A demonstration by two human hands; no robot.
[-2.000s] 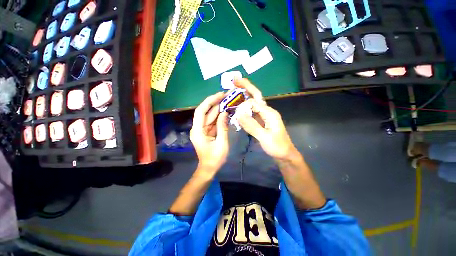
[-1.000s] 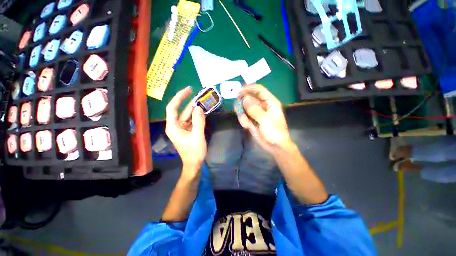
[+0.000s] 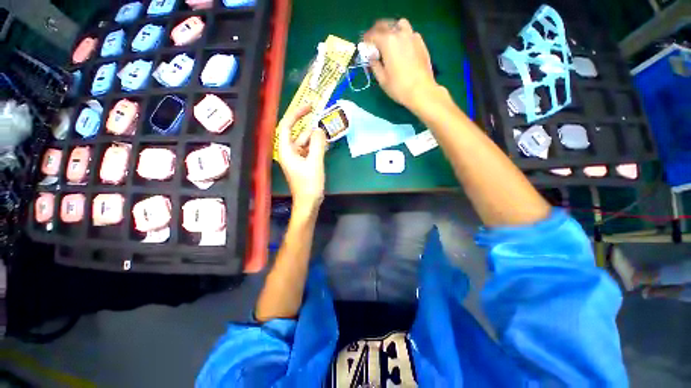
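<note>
My left hand holds an open smartwatch housing by its edge, its orange-yellow inside facing up, over the green bench near the yellow sticker sheet. My right hand is at the far side of the bench, with its fingertips on a small white item beside the pale-blue loop. I cannot tell what the item is. A white back cover with a dark centre mark lies near the bench's front edge.
A pale-blue cloth and a white card lie on the bench. A foam tray of pink and blue watches stands left. Another foam tray with grey parts and a light-blue frame is right. A person's leg shows at far right.
My right hand has moved from near the housing to the far side of the bench. My left hand still holds the housing, now farther over the bench. The whole view has shifted.
</note>
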